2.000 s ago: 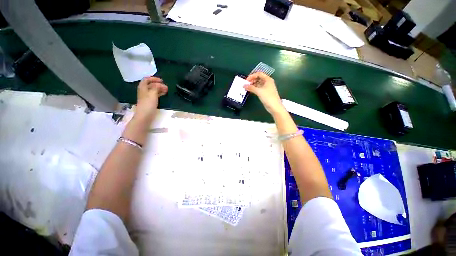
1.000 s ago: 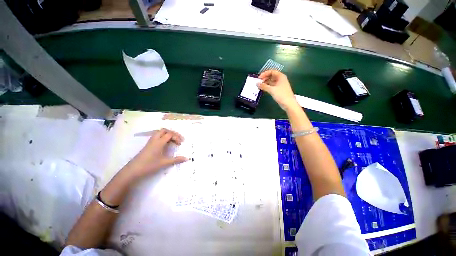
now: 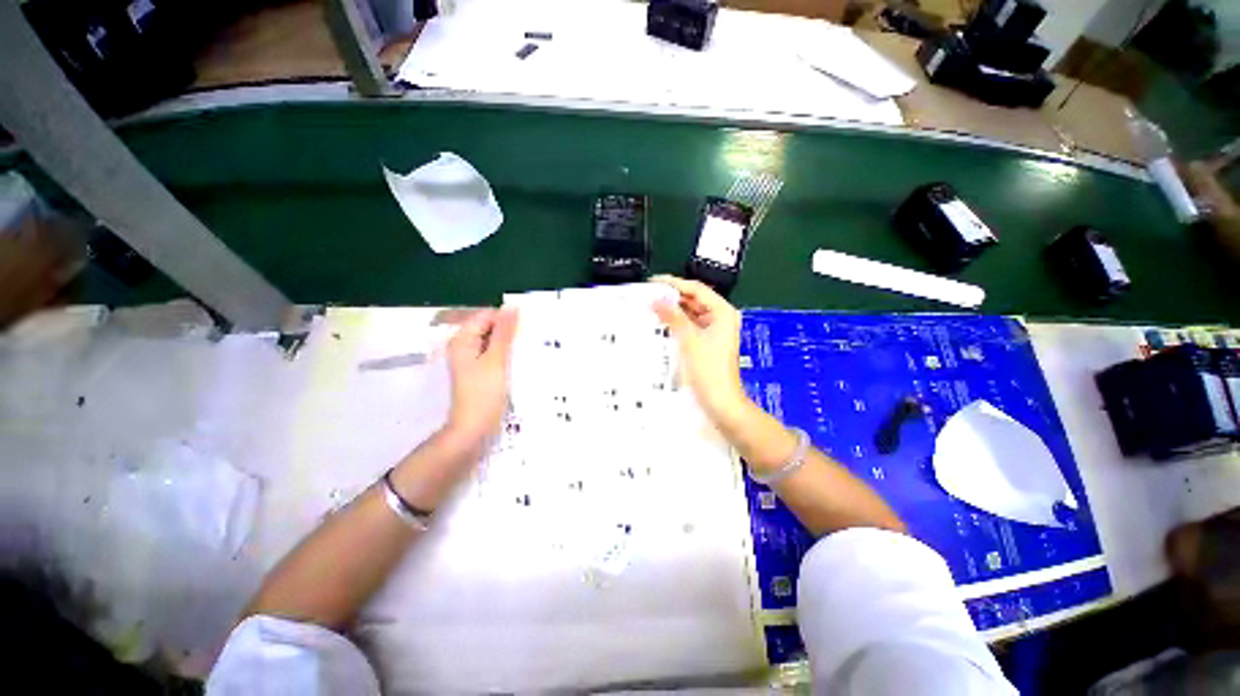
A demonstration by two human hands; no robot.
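Note:
A white label sheet with small dark marks lies or is lifted over the white bench in front of me. My left hand holds its upper left edge. My right hand holds its upper right corner. Just beyond, on the green conveyor, stand a black box without a white label on its visible top and a black box with a white label. Neither hand touches these boxes. Whether the sheet's lower part rests on the bench is hard to tell.
The green conveyor also carries curled backing paper, a white strip and labelled boxes. A blue printed sheet lies right, bearing a white offcut and small black part. A grey post stands left. Other people's hands show at both edges.
My right hand has left the labelled box and come back to the sheet. My left hand has moved up and right to the sheet's edge. The sheet's top edge is now nearer the conveyor.

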